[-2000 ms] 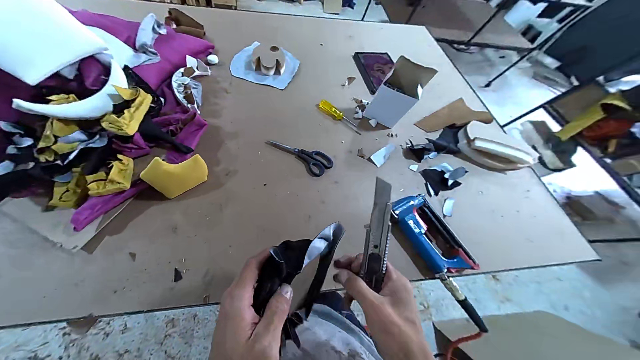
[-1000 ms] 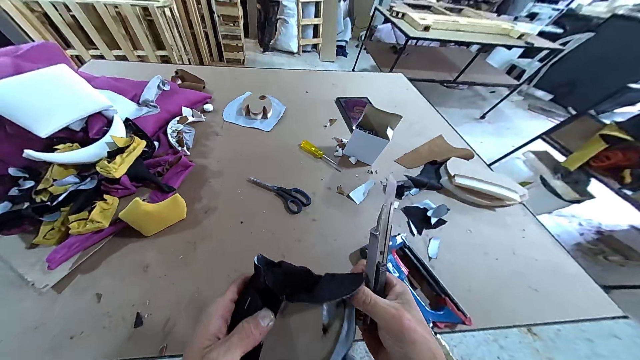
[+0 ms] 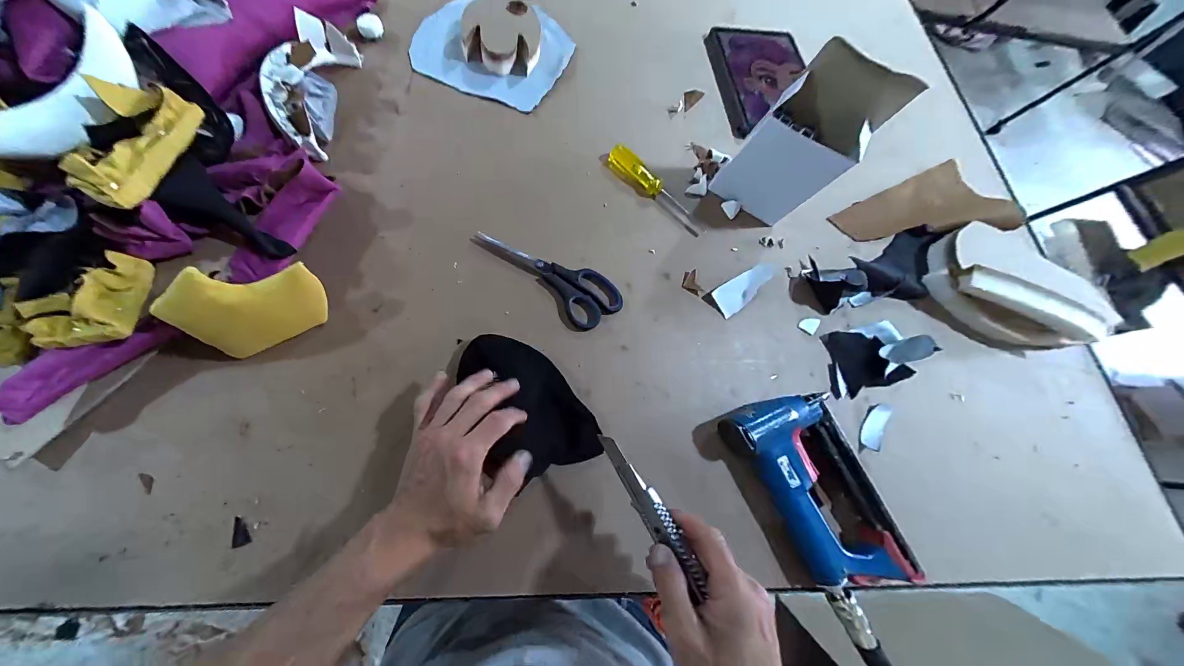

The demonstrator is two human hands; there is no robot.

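Note:
A black fabric-covered piece point(image 3: 555, 407) lies on the table near its front edge. My left hand point(image 3: 467, 453) is spread over it, fingers apart, pressing its left part down. In my right hand point(image 3: 717, 592) is a snap-off utility knife point(image 3: 652, 509) with its blade out. The blade's tip is at the right corner of the black piece; whether it touches cannot be told. Dark-handled scissors point(image 3: 560, 282) lie just beyond the black piece. A blue pneumatic stapler point(image 3: 805, 490) rests to the right of the knife, its hose hanging over the front edge.
Yellow screwdriver point(image 3: 638, 174), open white box point(image 3: 786, 166) and dark framed picture point(image 3: 758, 79) are farther back. Foam-padded piece point(image 3: 1017, 287) and black scraps point(image 3: 865, 361) lie right. Purple fabric point(image 3: 296, 213) and a yellow padded piece point(image 3: 245, 310) are left. Another piece sits on light-blue material point(image 3: 435, 55).
The black piece, earlier held up between my hands, now lies on the table under my left hand. My right hand holds the knife angled toward it. The view has tilted down.

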